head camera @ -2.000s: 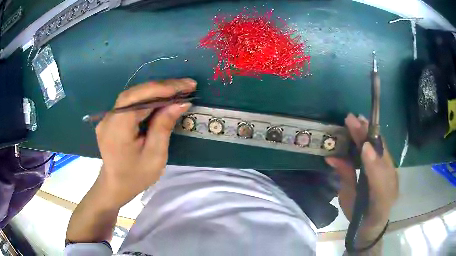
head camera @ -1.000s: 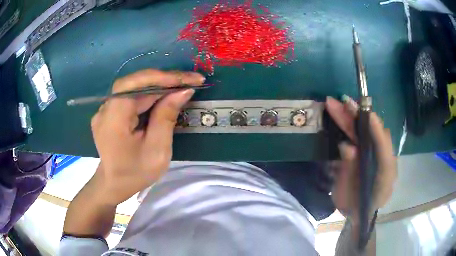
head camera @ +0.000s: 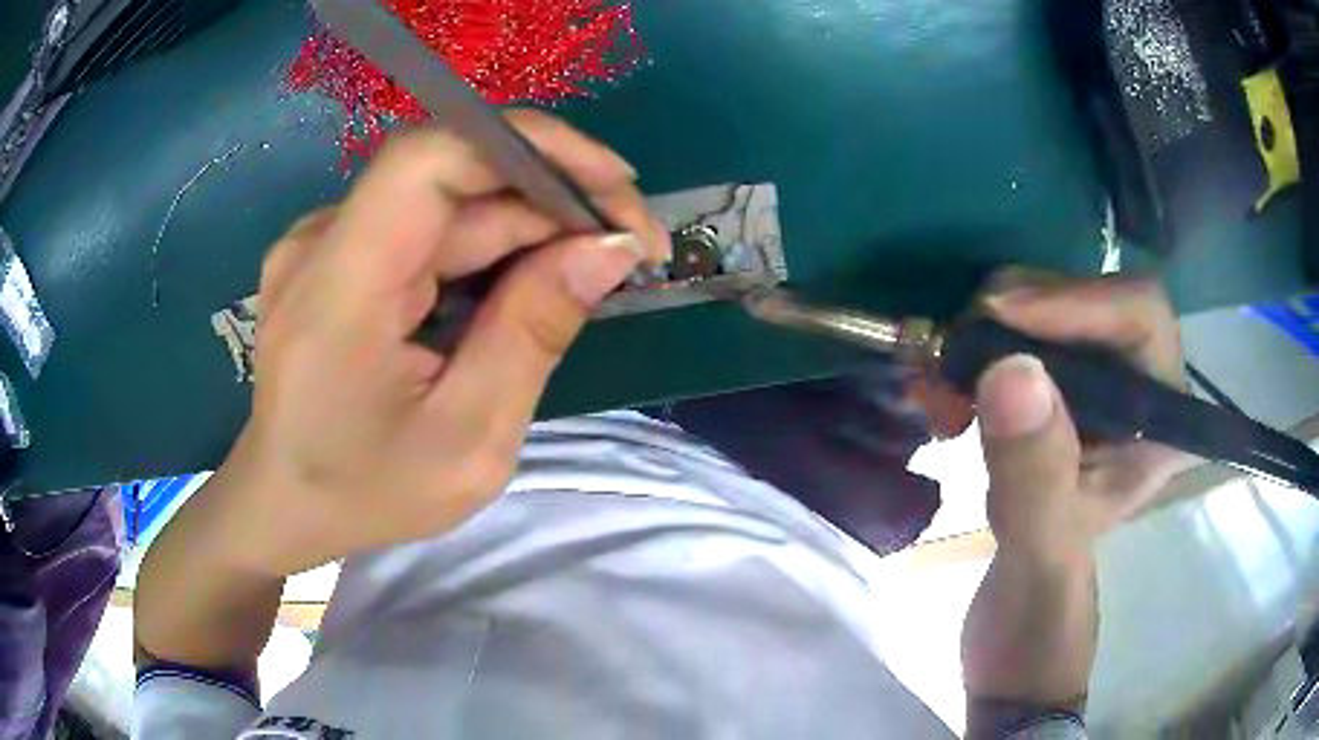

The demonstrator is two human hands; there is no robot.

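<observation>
The grey strip panel lies on the green bench top near its front edge, mostly hidden behind my left hand. One round component shows near its right end. My left hand holds the flat grey tweezers, with their tips down at the strip just left of that component. Whether the tips hold a wire cannot be told. My right hand holds the soldering iron by its black handle, its barrel pointing left and its tip at the strip's lower edge beside the component.
A heap of red jumper wires lies behind my left hand. A thin silvery strand is on the left. A plastic bag is at the left edge. The black stand with silvery bits and a yellow piece is at the far right.
The iron has swung from pointing away to pointing left, down to the strip. The tweezers have tilted steeply, tips down on the strip. My right hand has left the strip's end. The view has shifted.
</observation>
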